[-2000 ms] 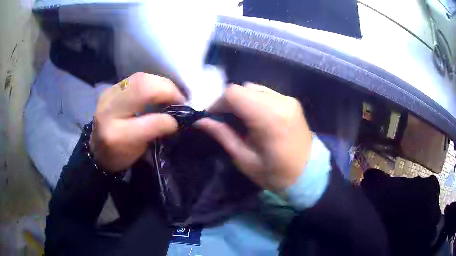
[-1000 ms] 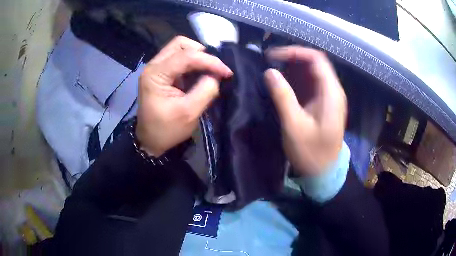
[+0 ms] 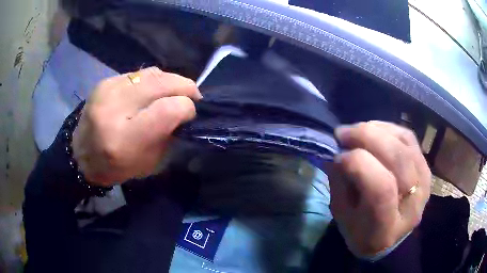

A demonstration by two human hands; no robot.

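A dark, thin cloth [image 3: 256, 120] is stretched sideways between my two hands above my lap. A pale, frayed or stitched edge runs along its fold. My left hand [image 3: 141, 122] pinches its left end, and my right hand [image 3: 374, 176] pinches its right end. A white cloth piece [image 3: 218, 59] shows as a narrow strip beside my left fingertips. Another pale edge shows behind the cloth toward the right. The lower part of the cloth is blurred.
The table's grey-blue edge [image 3: 320, 45] with ruler-like marks curves across the top. A dark cloth panel [image 3: 363, 16] lies on the white table. Pale and dark pieces [image 3: 69, 80] are heaped at the left. A brown box-like object [image 3: 456, 160] is at the right.
My hands have moved apart, and the cloth, earlier bunched and then hanging lengthwise between them, is now pulled taut sideways. The white piece shows less than before.
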